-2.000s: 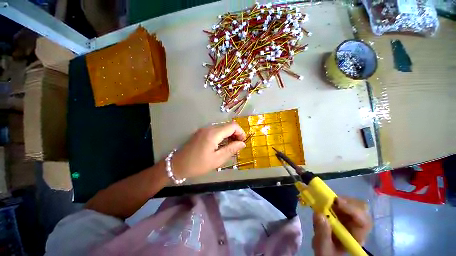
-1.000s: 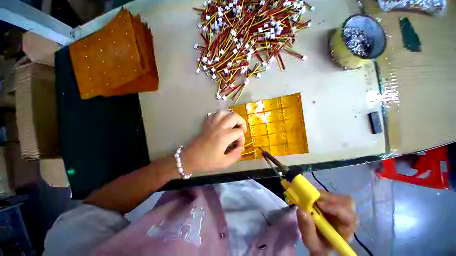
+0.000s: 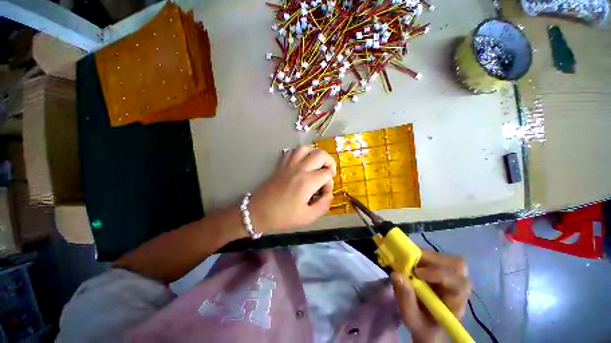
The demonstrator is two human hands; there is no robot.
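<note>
The golden-yellow taped board panel (image 3: 383,167) lies flat on the pale work board in front of me. My left hand (image 3: 298,187) rests over its left edge with fingers bent, holding a thin wire lead whose end shows at the panel's lower left; the fingers hide most of it. My right hand (image 3: 435,288) grips the yellow soldering iron (image 3: 400,251). The iron's dark tip points to the panel's lower left part, close to my left fingertips. Whether the tip touches the panel is hard to tell.
A heap of red-and-yellow leads with white plugs (image 3: 342,53) lies beyond the panel. A stack of orange-brown panels (image 3: 157,67) is at left. At right are a yellowish can (image 3: 477,67), a black block (image 3: 512,167), a green scrap (image 3: 561,49), a plastic bag (image 3: 573,8) and a red stool (image 3: 563,234).
The iron's tip has moved left and down from the panel's middle towards my left hand. My left fingers have come lower along the panel's left side. The whole view has shifted somewhat.
</note>
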